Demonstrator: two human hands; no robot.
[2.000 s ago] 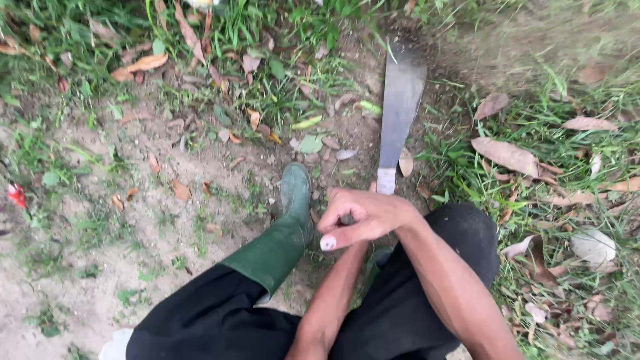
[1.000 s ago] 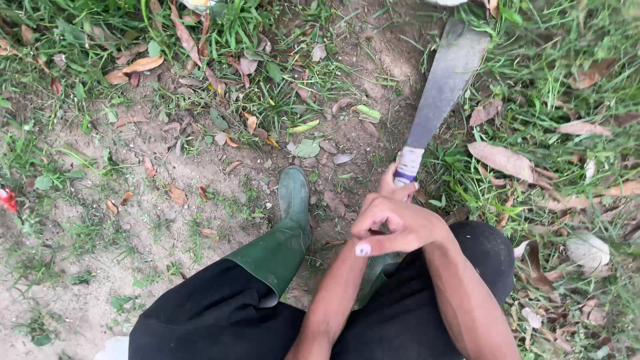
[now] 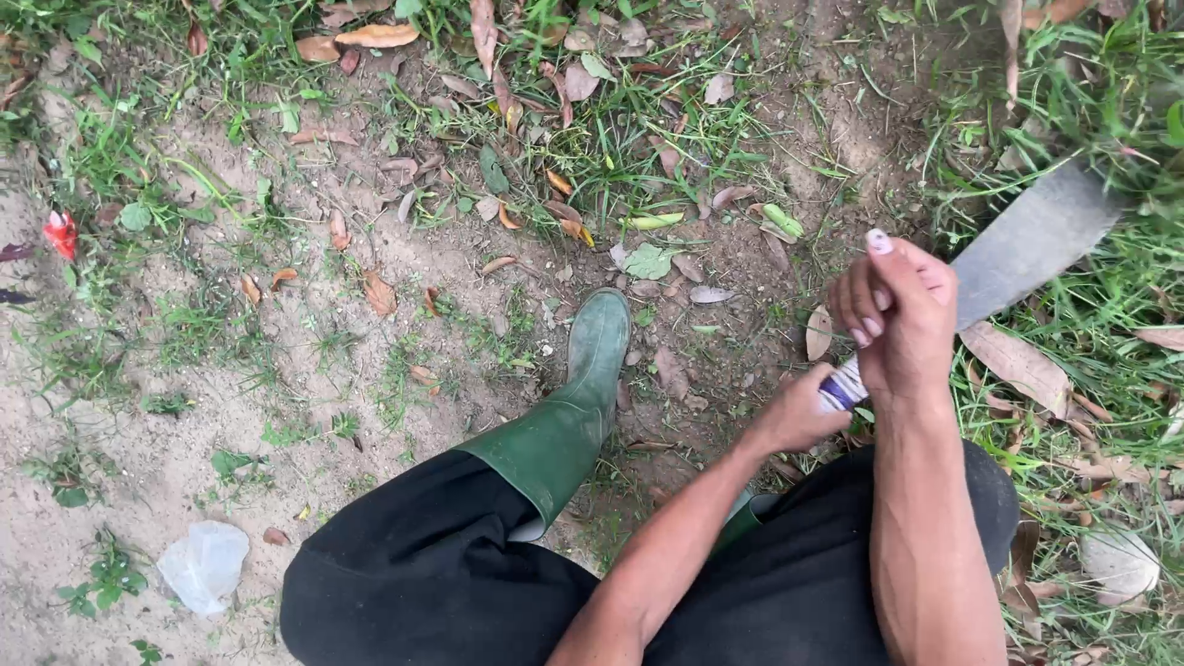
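A machete with a broad grey blade (image 3: 1031, 245) slants up to the right, its far end among grass. White and purple wrapping covers its handle (image 3: 844, 387). My left hand (image 3: 803, 412) is closed round the lower end of this handle. My right hand (image 3: 897, 310) is over the machete near where handle and blade meet, hiding that part. Its fingers are curled in and its thumb points up; no object shows in it. Whether this hand touches the machete cannot be told.
My green rubber boot (image 3: 592, 398) stands on bare soil between my hands and a clear plastic bag (image 3: 205, 564). A red scrap (image 3: 61, 235) lies far left. Grass and dry leaves (image 3: 1017, 367) cover the right side, near a pale stone-like object (image 3: 1119, 562).
The machete blade has swung to the right, into the grass. My right hand has moved up and right, and its thumb now points up instead of left. My left hand keeps hold of the handle.
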